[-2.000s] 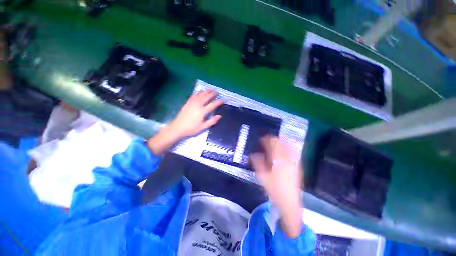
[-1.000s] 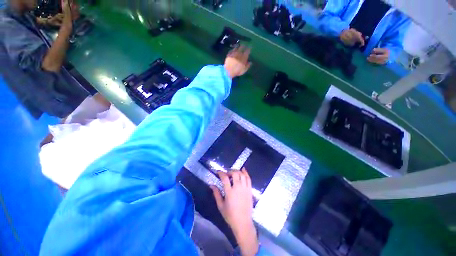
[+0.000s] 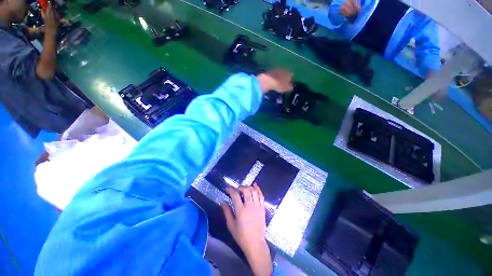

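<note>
A black plastic panel with a pale strip lies flat on a silvery foam sheet in front of me. My right hand rests with spread fingers on the panel's near edge. My left arm is stretched across the bench. My left hand is slightly blurred beside a small black bracket assembly; its fingertips are partly hidden, so I cannot tell if it grips anything. Another bracket assembly lies farther up the bench.
Black frames lie at left, and stacked black panels at near right. An assembled unit lies on a white sheet. A dark part pile and a person in blue are across. A pale metal upright crosses the right side.
My left hand went from the panel to the farther bracket assembly, then right and nearer to the other one. My right hand moved to the panel's near edge and stays there.
</note>
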